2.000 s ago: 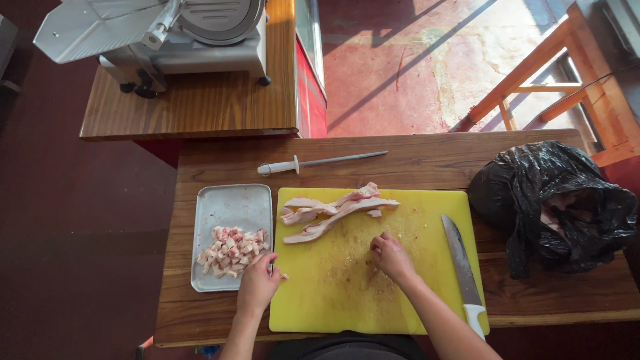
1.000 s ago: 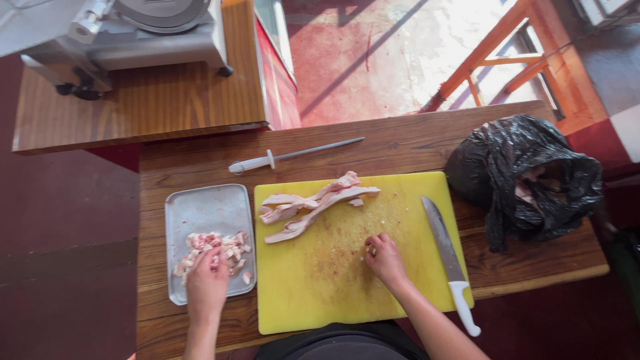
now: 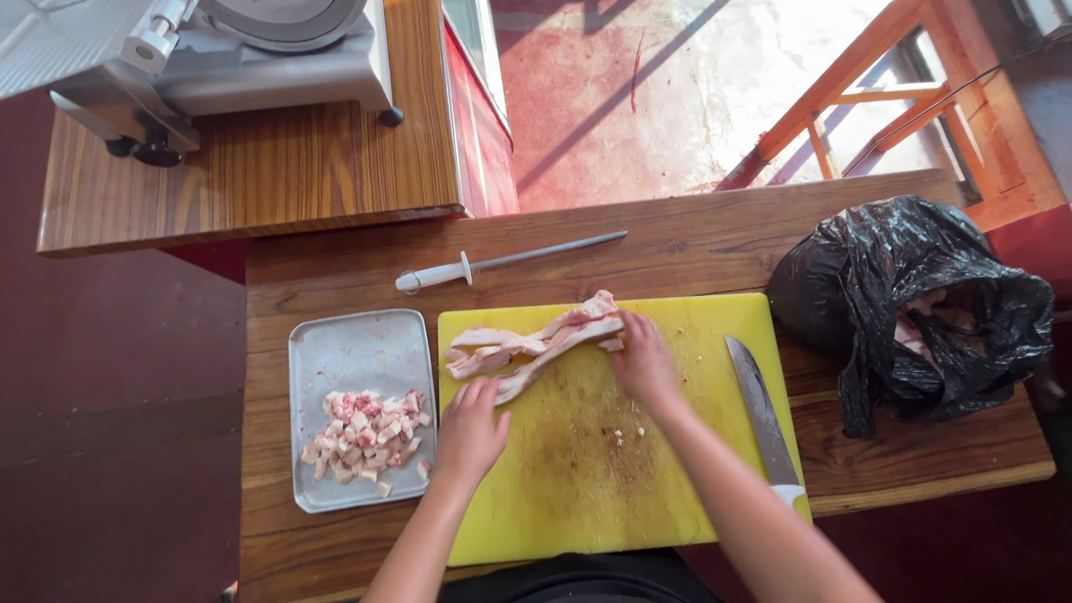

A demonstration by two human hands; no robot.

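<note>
Strips of pale, fatty raw meat (image 3: 544,343) lie across the upper left of a yellow cutting board (image 3: 586,502). My left hand (image 3: 473,427) touches the near left end of the front strip, and my right hand (image 3: 645,360) is at its right end; both seem to have fingers on the meat. A knife (image 3: 760,410) with a white handle rests along the board's right side, blade pointing away. Diced meat (image 3: 368,440) fills the lower part of a metal tray (image 3: 360,335) left of the board. A few small bits are scattered on the board.
Behind the board lies a honing steel (image 3: 544,251) with a white handle. A black plastic bag (image 3: 879,260) holding meat stands open at the right. A meat slicer (image 3: 276,84) sits on a wooden counter (image 3: 335,176) at the back left. An orange wooden frame (image 3: 837,75) rises beyond the table.
My left hand has left the diced meat in the tray and moved right to the strip. My right hand has moved up from the board's middle to the strip's other end.
</note>
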